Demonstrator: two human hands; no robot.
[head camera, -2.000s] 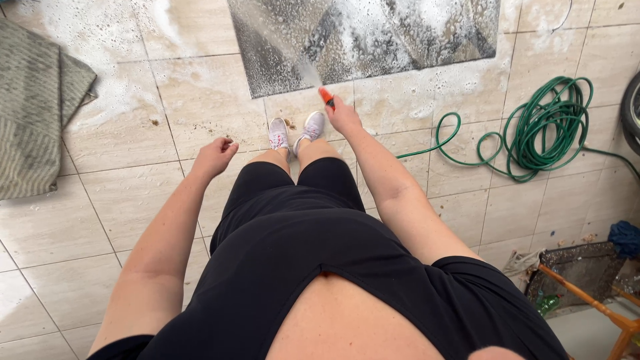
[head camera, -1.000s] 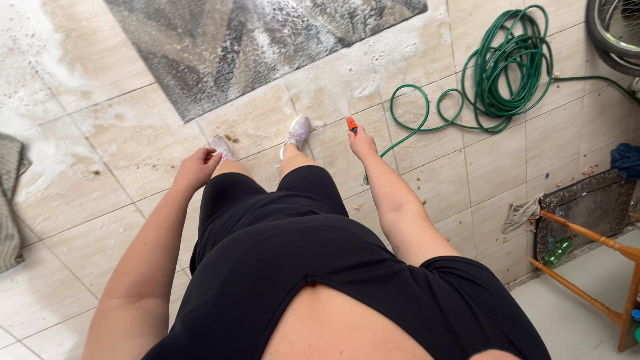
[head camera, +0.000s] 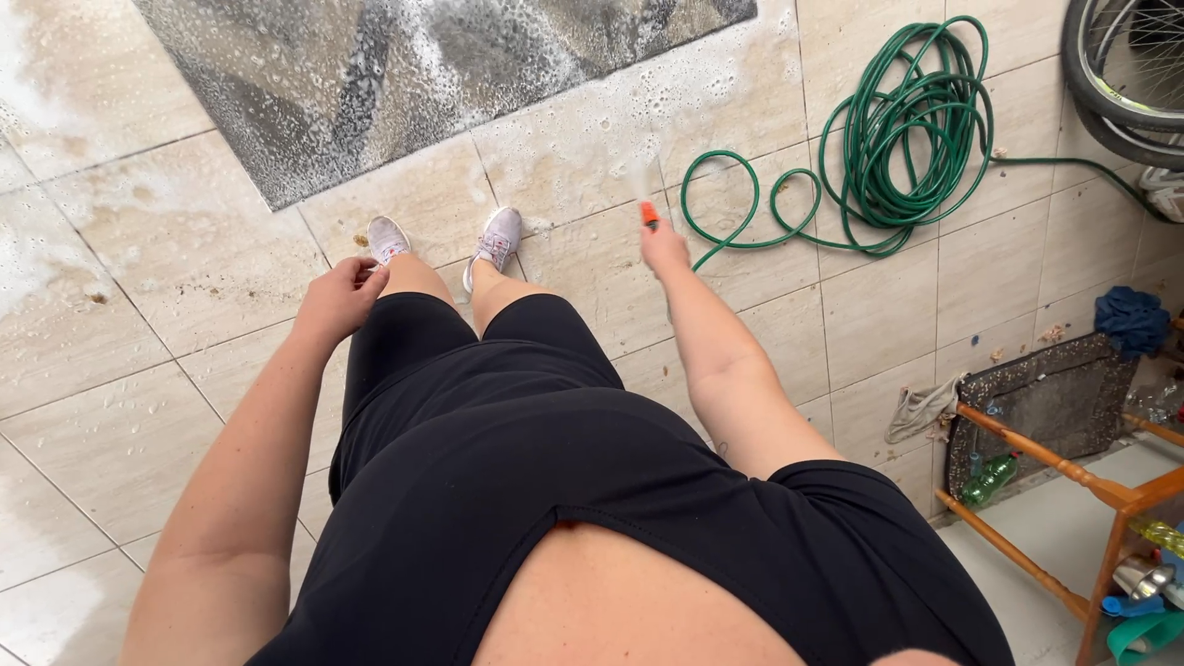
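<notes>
My right hand (head camera: 664, 248) is closed around a hose spray nozzle (head camera: 649, 215) with an orange tip, and water sprays from it toward the foamy floor tiles. A green garden hose (head camera: 902, 139) lies coiled to the right, with loose loops running toward that hand. Ahead lies a grey patterned rug (head camera: 444, 69), wet and covered with suds; the nozzle is short of its near edge. My left hand (head camera: 342, 298) hangs beside my left thigh with bent fingers and holds nothing that I can see.
Wet beige tiles (head camera: 120, 259) carry foam and bits of debris. Bicycle wheels (head camera: 1124, 88) are at the upper right. A wooden frame (head camera: 1054, 458), a dark speckled mat (head camera: 1045, 398), a green plastic bottle (head camera: 990, 478) and a blue cloth (head camera: 1130, 321) lie at the right.
Two seconds ago the spray reached the rug; now it falls on the tiles beside it. My feet have moved further apart. The view has shifted, showing more of the right side.
</notes>
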